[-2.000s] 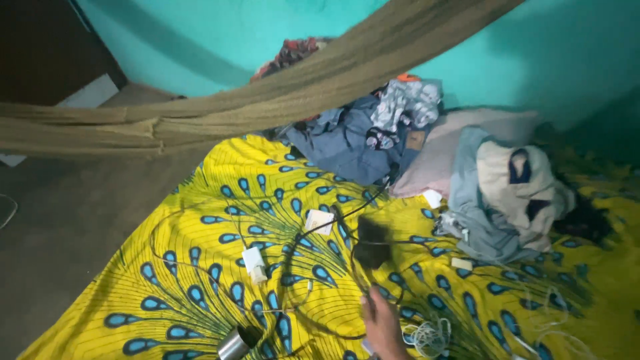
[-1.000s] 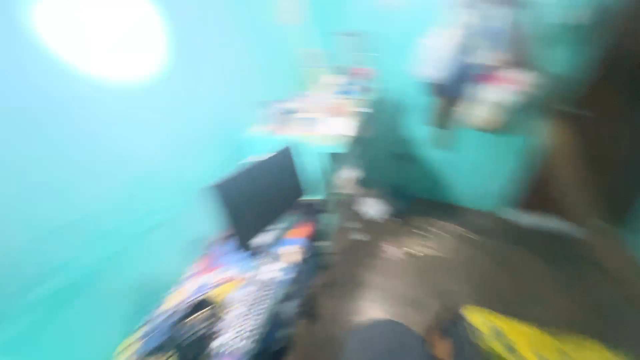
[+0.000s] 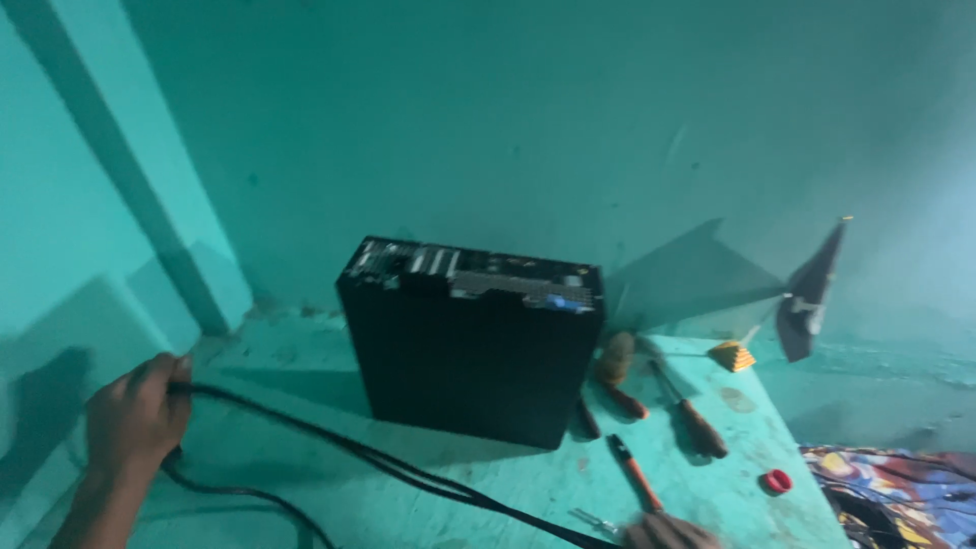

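A black desktop computer case (image 3: pixel 469 358) stands on a teal tabletop, its panel of ports and slots facing up. To its left my left hand (image 3: pixel 141 419) grips one end of a black cable (image 3: pixel 328 436). The cable runs in front of the case towards my right hand (image 3: pixel 667 531), which is blurred and cut off by the bottom edge. Whether the right hand holds the cable cannot be told. Just above that hand lies an orange-handled tool (image 3: pixel 637 473), and a small metal tool (image 3: pixel 595 522) is beside it.
Right of the case lie a screwdriver (image 3: pixel 701 431), other hand tools and a red ring-shaped piece (image 3: pixel 777 481). A dark flag-like piece on a yellow base (image 3: pixel 733 356) stands at the table's back right. Beyond the edge is patterned fabric (image 3: pixel 900 488) with cables.
The view has swung from a bed with yellow patterned cloth, past a blurred room, to the table with the computer case. My left hand has come into view, gripping a cable.
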